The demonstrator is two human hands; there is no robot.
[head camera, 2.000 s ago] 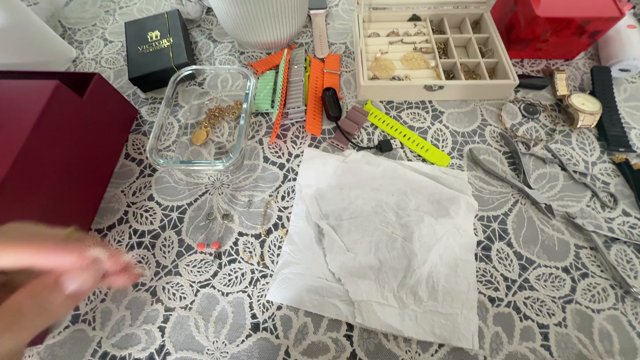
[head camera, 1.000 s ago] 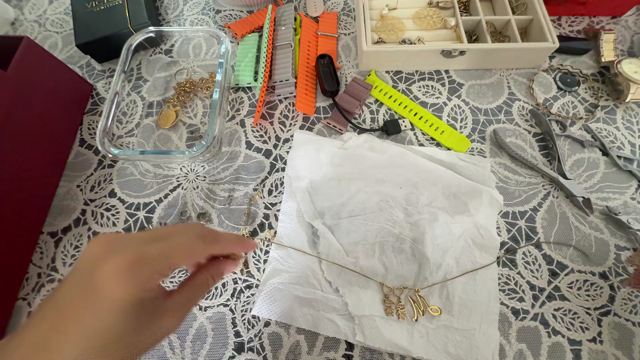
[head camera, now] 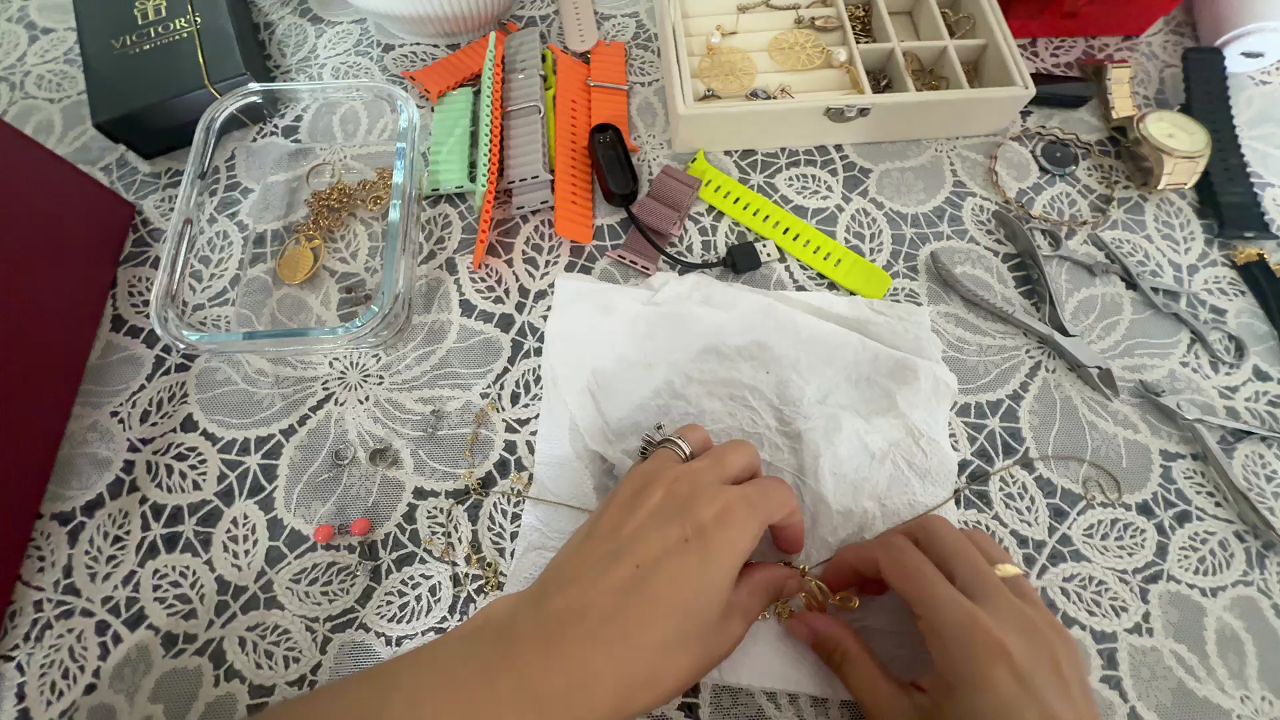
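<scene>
A thin gold necklace chain [head camera: 915,513] runs across a white paper towel [head camera: 750,370], its left end near the towel's left edge and its right end curling onto the lace tablecloth. My left hand [head camera: 680,540], wearing silver rings, pinches the necklace beside its gold pendants [head camera: 815,597]. Close on the right, my right hand [head camera: 950,620], with a gold ring, has its thumb and fingers on the same pendants. The fingers partly hide them. More fine gold chain [head camera: 475,440] and a pair of coral bead earrings [head camera: 342,530] lie left of the towel.
Behind the towel are a glass dish [head camera: 290,335] holding gold jewellery, several watch bands [head camera: 574,150], a charging cable [head camera: 680,258] and a cream jewellery box [head camera: 740,125]. Pliers [head camera: 1040,325], a bangle [head camera: 1000,190] and a gold watch [head camera: 1165,150] lie right. A maroon box [head camera: 50,300] stands left.
The pendant necklace, not on the towel two seconds ago, lies across it. My left hand has moved right from the chain's left part to the pendants, and my right hand has come in beside it.
</scene>
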